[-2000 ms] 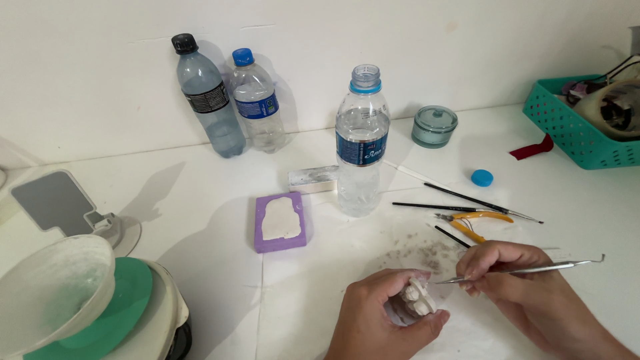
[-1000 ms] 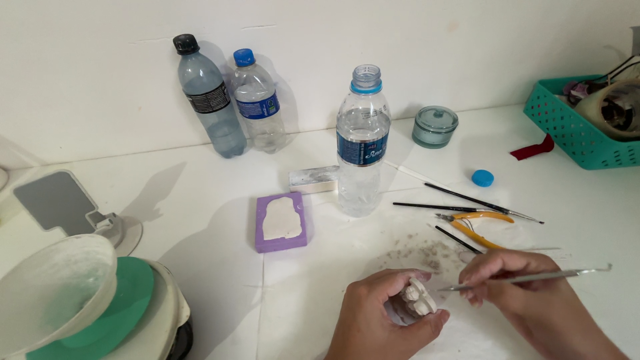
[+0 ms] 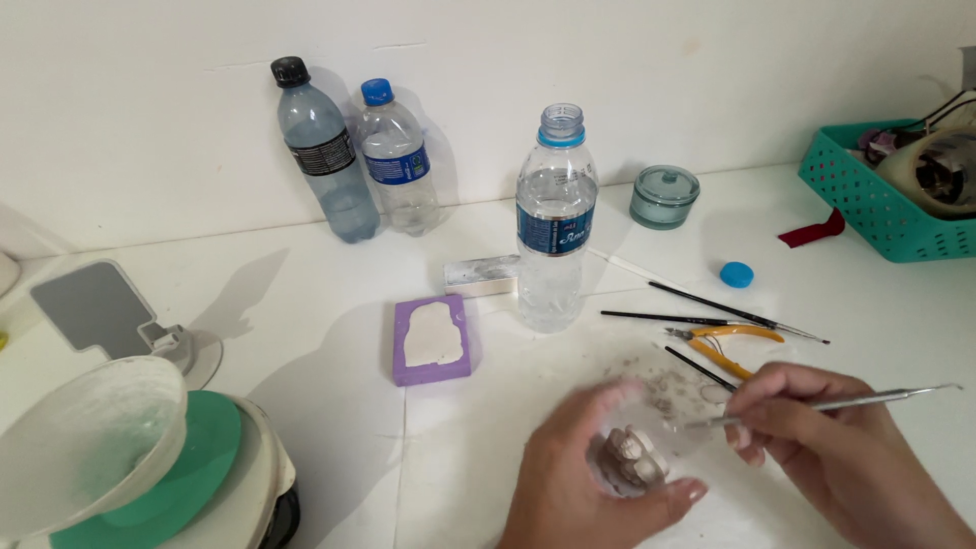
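Note:
My left hand (image 3: 587,473), partly blurred, curls around a small off-white cast figure (image 3: 637,456) with rounded lumps, near the bottom of the view. A blurred translucent patch lies between its fingers and the figure; what it is I cannot tell. To the right, my right hand (image 3: 816,435) pinches a thin metal double-ended carving tool (image 3: 854,399) like a pen. The tool's blurred working end points left, a little apart from the figure, and its hooked end sticks out to the right. Behind both hands, crumbs (image 3: 663,389) are scattered on the white tabletop.
A purple silicone mould (image 3: 432,374) filled with off-white material lies by an uncapped water bottle (image 3: 553,290). Orange-handled nippers (image 3: 713,351), fine brushes (image 3: 679,319) and a blue cap (image 3: 736,274) are at right. Two bottles (image 3: 328,191) lean on the wall; a white bowl (image 3: 91,450) is at left.
My left hand's fingers have opened wider around the cast figure. My right hand still holds the metal tool, whose working end has drawn slightly away from the figure.

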